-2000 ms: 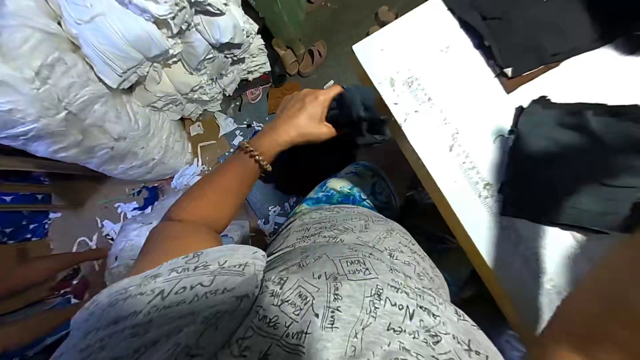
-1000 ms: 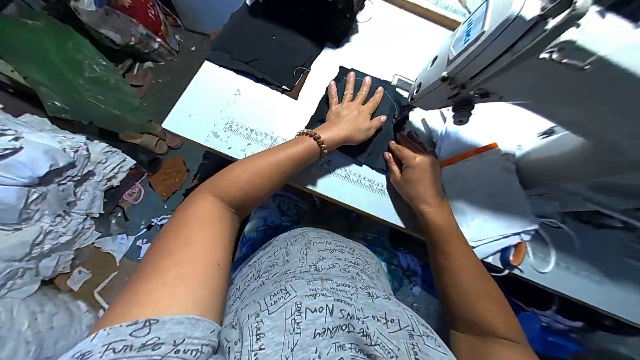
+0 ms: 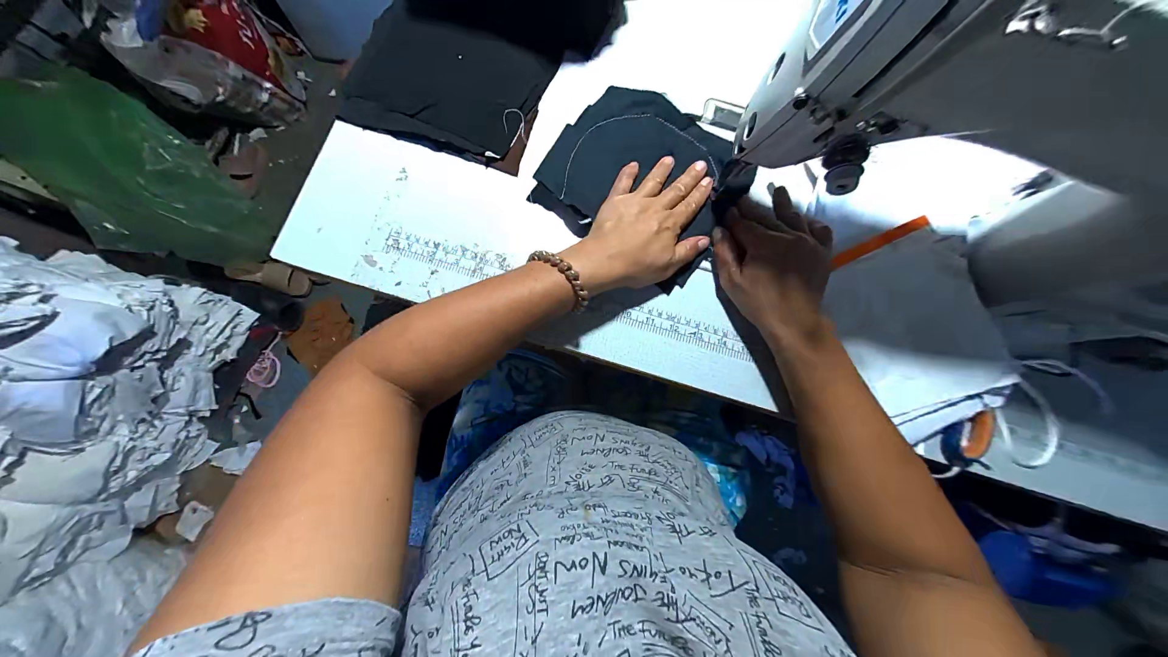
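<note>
A black fabric piece [image 3: 620, 137] with a curved line of light stitching lies on the white sewing table [image 3: 438, 219], its right edge at the needle area of an industrial sewing machine [image 3: 849, 82]. Flat on the fabric, with fingers spread, rests my left hand [image 3: 650, 224], a beaded bracelet on its wrist. My right hand [image 3: 776, 255] is at the fabric's right edge beside the presser foot, thumb and fingers pinching the cloth there. The needle itself is hidden.
A stack of black fabric pieces [image 3: 447, 73] lies at the table's back left. Light fabric with an orange strip [image 3: 881, 242] is right of my right hand. Bundles of white cloth [image 3: 82, 401] and a green plastic sheet [image 3: 128, 164] are on the floor at left.
Two seconds ago my left hand held dark cloth off the table's left side; since one second ago it has been on the fabric at the machine. The fabric has turned, now showing the curved stitching. Large view shift.
</note>
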